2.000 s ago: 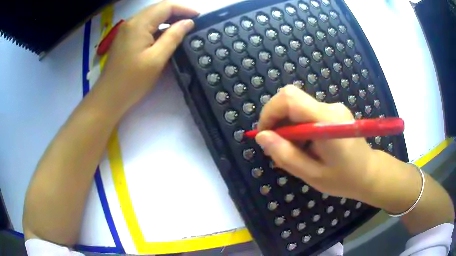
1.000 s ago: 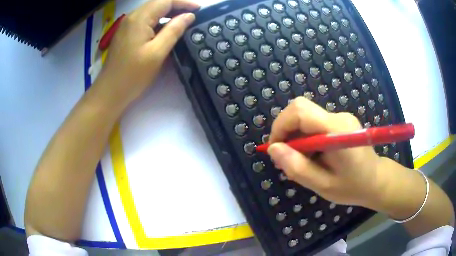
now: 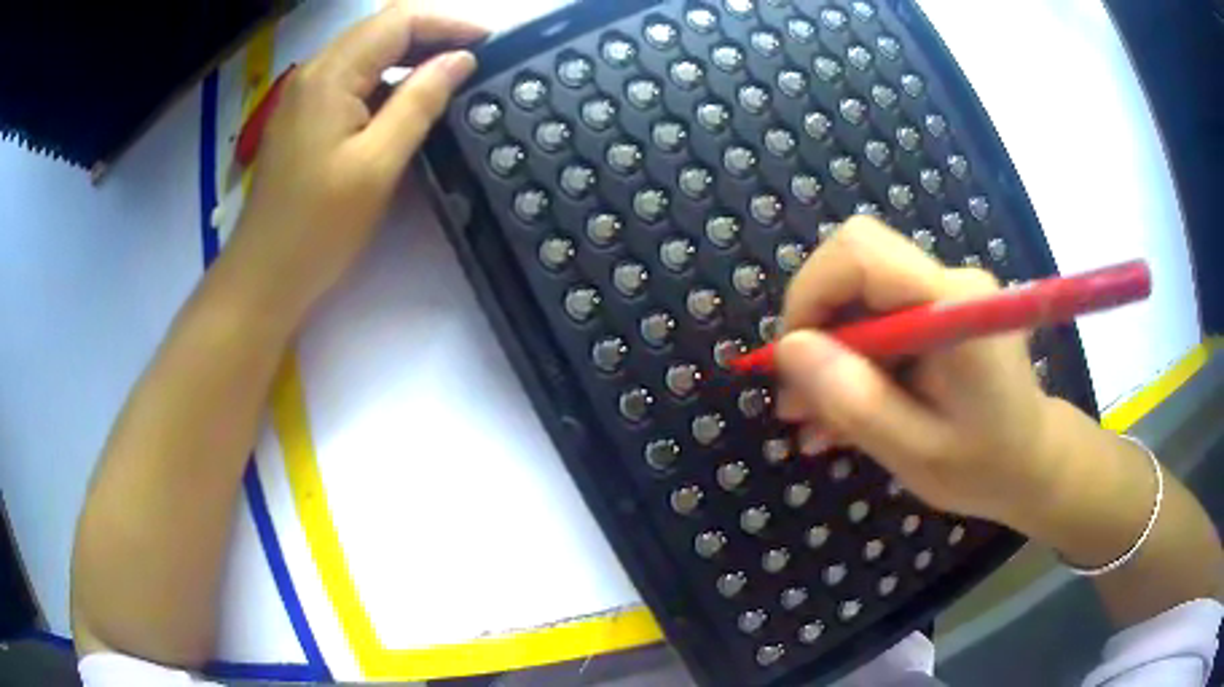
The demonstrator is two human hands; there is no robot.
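A black component tray [image 3: 517, 315] lies tilted across the white table, its near end over the table's front edge. Round silver metal parts [image 3: 609, 353] sit in its rows of pockets. My right hand [image 3: 926, 389] holds a red marker pen [image 3: 993, 311] above the tray, its tip at a part in the third column from the left. My left hand [image 3: 349, 148] is at the tray's upper left corner, with thumb and fingers on its rim. My right hand hides some of the parts behind it.
A short red marker cap [image 3: 263, 116] lies beyond my left hand on the yellow tape [image 3: 312, 503]. Blue tape [image 3: 275, 537] runs beside it. A black ridged stack [image 3: 121, 67] stands at the upper left. Another dark object [image 3: 1181, 81] is at the upper right edge.
The marker tip has moved from the tray's leftmost column to parts further right. The tray and my left hand appear shifted slightly left in the view.
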